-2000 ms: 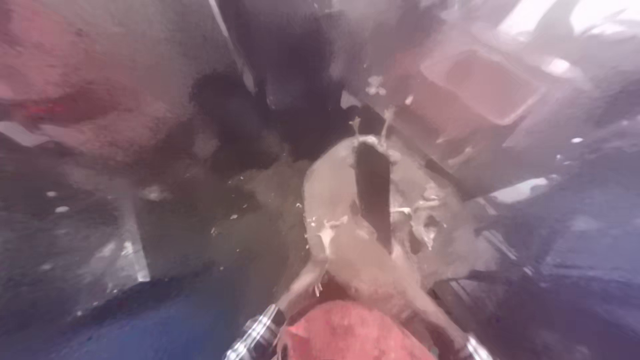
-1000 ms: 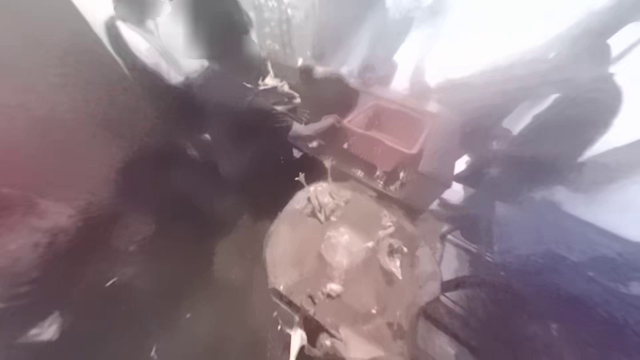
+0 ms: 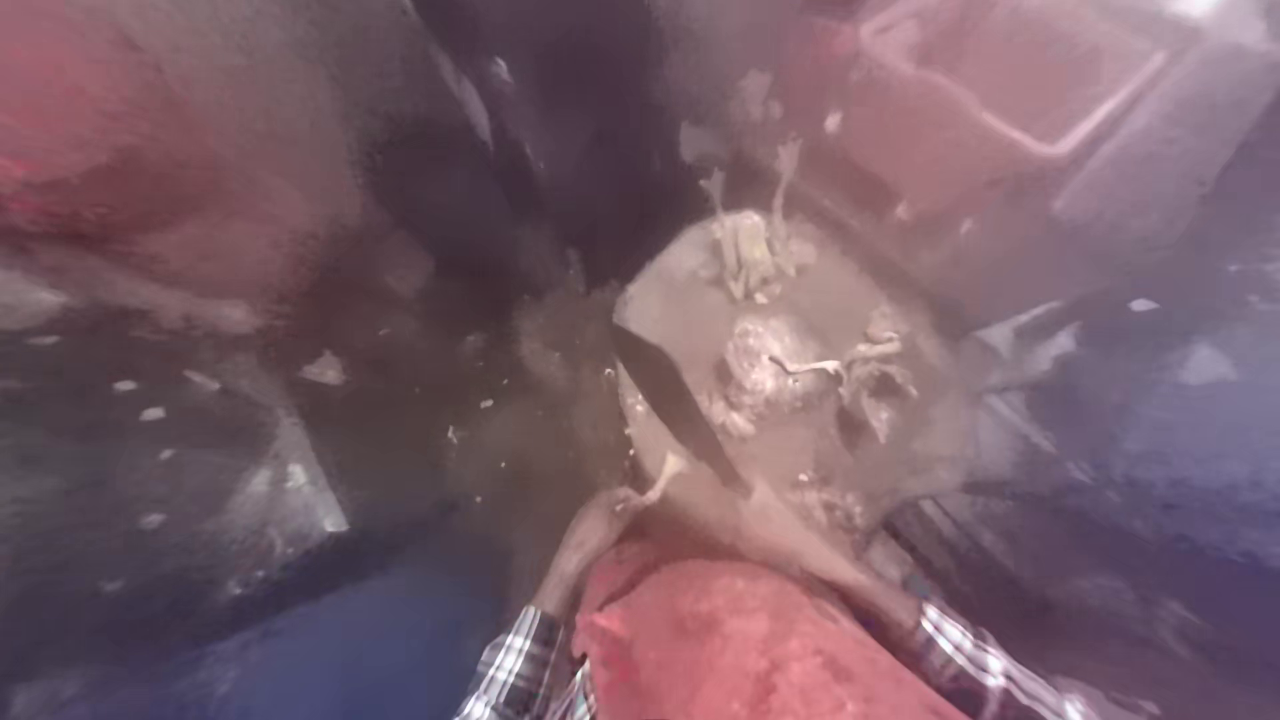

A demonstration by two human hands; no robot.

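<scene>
My right hand (image 3: 765, 510) is shut on the handle of a broad dark knife (image 3: 680, 405), whose blade slants up and left across the left side of a round chopping block (image 3: 660, 280). Just left of it, at the block's near edge, my left hand (image 3: 610, 510) grips a pale piece that looks like a poultry foot (image 3: 665, 478). Poultry pieces with feet (image 3: 750, 250) rest at the block's far edge. A pale lump of meat (image 3: 765, 355) sits near the middle, and more poultry parts (image 3: 878, 385) lie to the right. Haze and blur hide the finger details.
A red plastic crate (image 3: 1035, 145) stands beyond the block at the upper right. Small pale scraps (image 3: 325, 368) are strewn over the dark ground at left. A red apron or cloth (image 3: 740, 640) covers my front between the plaid sleeves.
The knife pointed nearly straight up over the block two seconds ago; its blade now slants to the left. The view tilted up toward people and the crate, then back down.
</scene>
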